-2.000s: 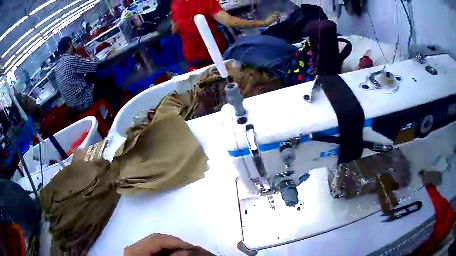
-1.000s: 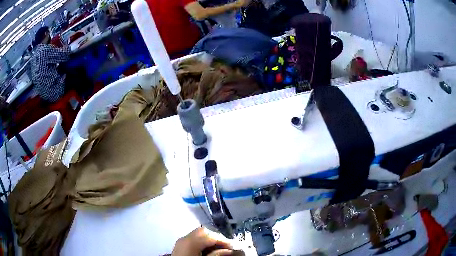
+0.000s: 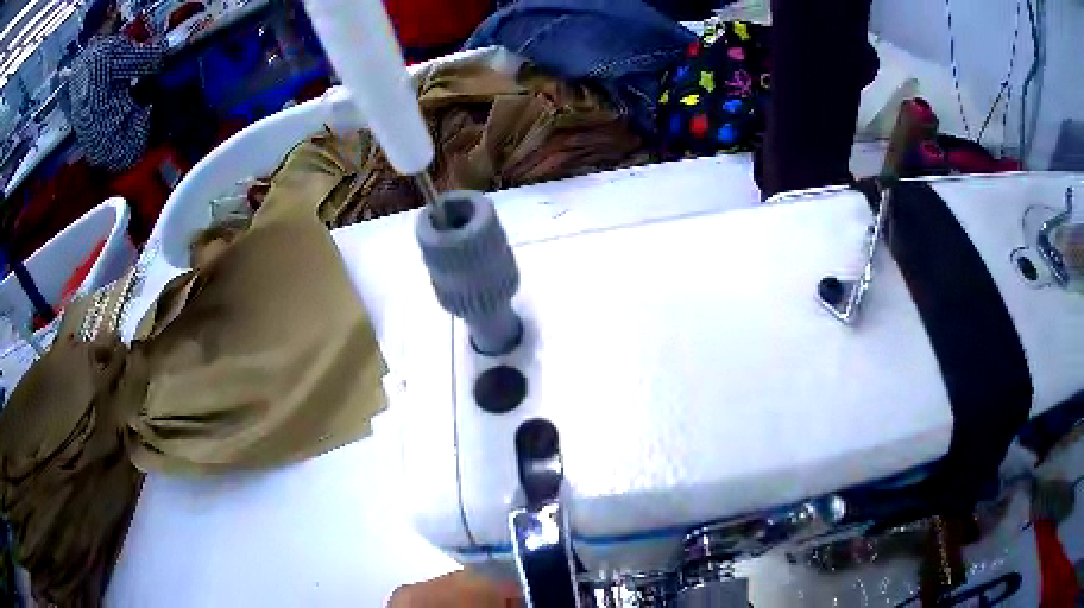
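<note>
One hand, apparently my left hand (image 3: 461, 589), shows only as a small blurred part at the bottom edge, beside the needle end of the machine. Its fingers and anything in them are hidden. My right hand is out of the picture. The white sewing machine head (image 3: 713, 380) fills the centre, with a grey ribbed knob (image 3: 472, 264) and shiny take-up lever guard (image 3: 547, 534) at its left end. The needle area is out of sight. Brown cut panels (image 3: 256, 344) lie bunched on the table's left side.
A white tub (image 3: 196, 196) behind holds brown cloth. A white rod (image 3: 371, 83) rises above the knob. A dark cloth roll (image 3: 814, 95) stands behind the machine, with a black strap (image 3: 969, 344) round the head. A seated person (image 3: 109, 89) is far left.
The view has moved closer over the machine head, so it looks larger. The hand came in towards the needle end, and less of it shows now. The brown panels have not visibly changed.
</note>
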